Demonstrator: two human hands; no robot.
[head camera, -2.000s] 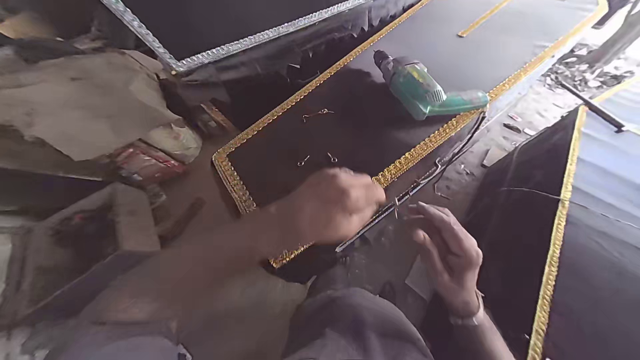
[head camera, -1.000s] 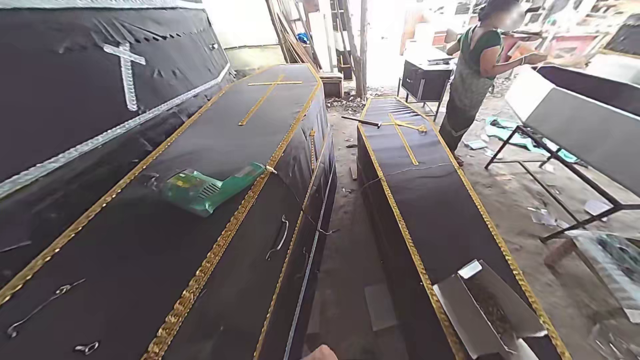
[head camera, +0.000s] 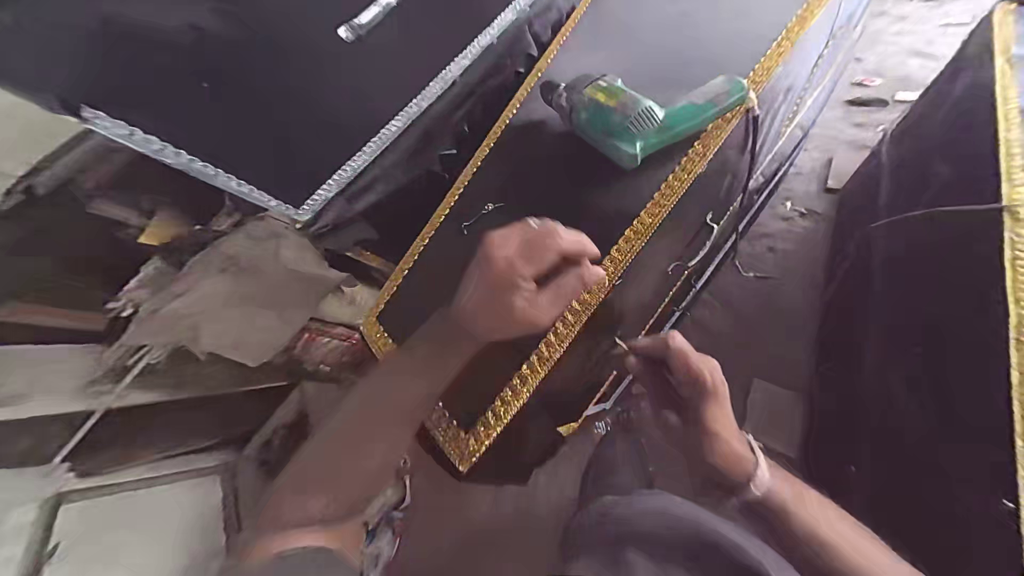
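A coffin covered in dark cloth (head camera: 560, 172) with gold braid trim (head camera: 560, 332) lies in front of me. My left hand (head camera: 528, 276) is over its lid by the braid, fingers curled; whether they hold anything is unclear. At the coffin's side, my right hand (head camera: 680, 372) pinches a small thin piece (head camera: 622, 345) between thumb and fingertips. Beyond my hands a green power drill (head camera: 640, 116) lies on the lid, its cord hanging over the edge. A small metal hook (head camera: 482, 214) rests on the lid beside my left hand. A metal handle (head camera: 708, 240) shows on the coffin's side.
Another dark coffin with silver trim (head camera: 300, 210) stands at the upper left, and one with gold trim (head camera: 1010, 200) at the right. Cardboard scraps (head camera: 228, 288) and boards (head camera: 136, 512) crowd the left. Litter (head camera: 792, 210) lies on the floor between the coffins.
The view swung up across the workshop and back down. My right hand, fingers spread two seconds ago, is now pinching a small piece. The drill remains on the lid.
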